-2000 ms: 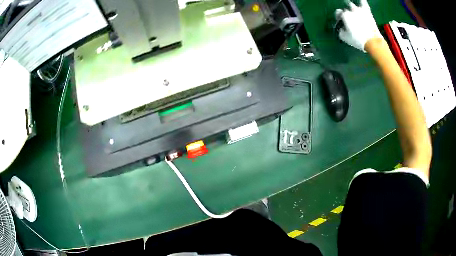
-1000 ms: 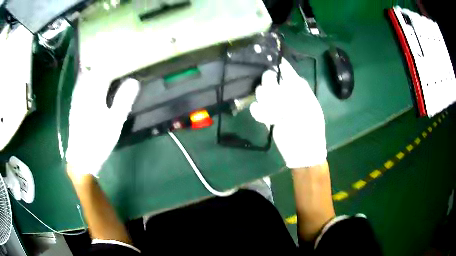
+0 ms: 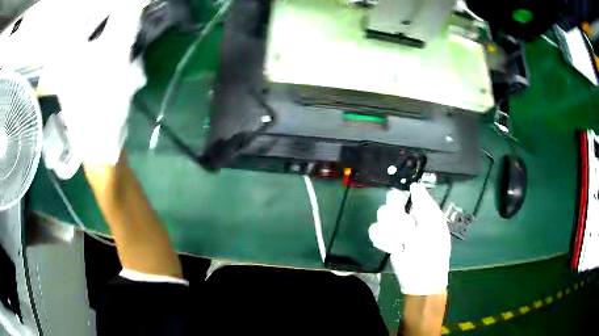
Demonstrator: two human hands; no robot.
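Note:
My left hand point(image 3: 105, 98), white-gloved and blurred, is at the upper left over the white tray point(image 3: 39, 39). It grips a thin dark phone frame point(image 3: 220, 156), which slants right across the machine's front left corner; the fingers are unclear. My right hand point(image 3: 417, 239), also gloved, holds another phone frame point(image 3: 374, 165) by its right side, in front of the press machine point(image 3: 302, 147). The frame's camera end is up, over the machine's front edge. A third phone frame point(image 3: 462, 222) lies on the bench, partly hidden. The pale pressing plate point(image 3: 381, 62) is above the lower fixture with its green strip point(image 3: 365, 118).
A black mouse point(image 3: 512, 186) is right of the machine. A red-edged clipboard point(image 3: 581, 210) is at the far right. A desk fan point(image 3: 18, 138) stands at the left edge. A white cord point(image 3: 315, 216) hangs at the front, and clear tubing point(image 3: 172, 88) runs left of the machine.
The view has swung left, so the machine appears further right. My left hand has moved from the machine's left side to the tray with a frame. My right hand still holds its frame, now lower in view.

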